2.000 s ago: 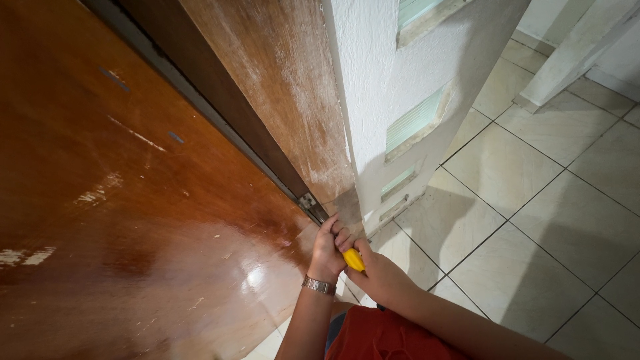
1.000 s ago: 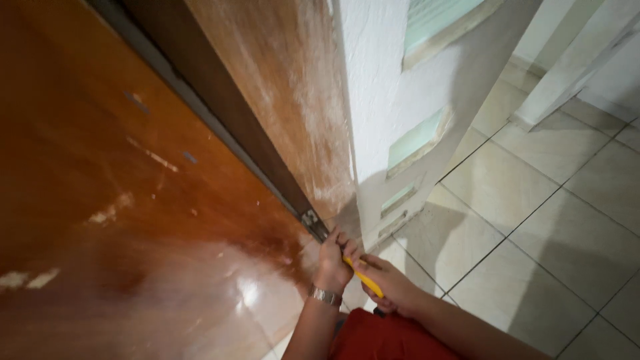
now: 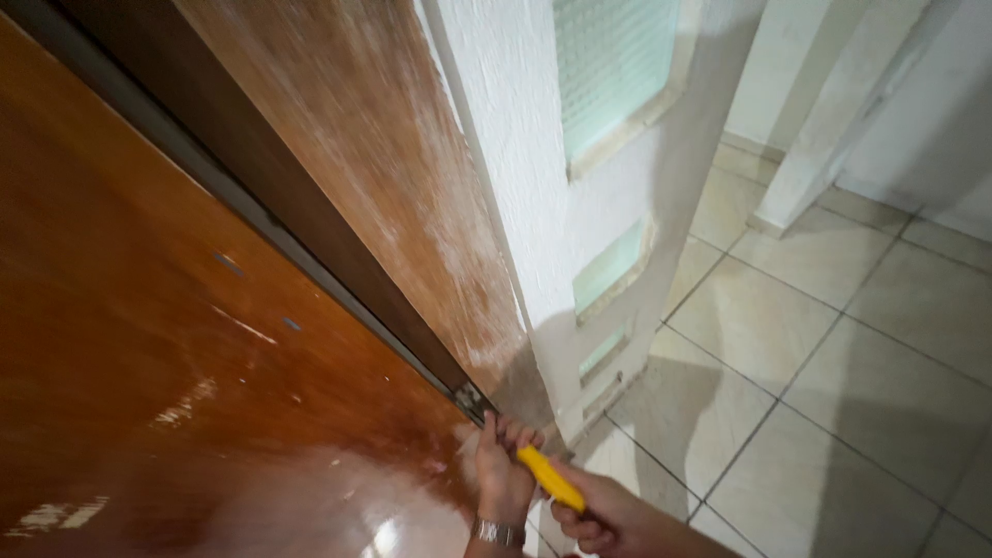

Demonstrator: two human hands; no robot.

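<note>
My right hand (image 3: 593, 504) is closed around a tool with a yellow handle (image 3: 552, 478); the tool's working end is hidden by my fingers. My left hand (image 3: 504, 465), with a metal watch band on its wrist, is at the door edge beside the handle's upper end, its fingers bent; whether it grips anything is hard to see. Just above its fingertips a metal hinge (image 3: 470, 397) sits in the gap between the glossy brown wooden door (image 3: 256, 372) and the dark door frame (image 3: 341, 232).
Right of the frame stands a whitish, scuffed wood trim (image 3: 418, 194), then a white textured wall (image 3: 504, 124) with glass-block openings (image 3: 612, 267). Light floor tiles (image 3: 814, 372) spread on the right, with a white wall end (image 3: 821, 147) at the upper right. The door bears scratches.
More of the yellow handle shows than two seconds ago, and my right hand has moved away from my left, toward the lower right. My left hand remains at the door edge by the hinge.
</note>
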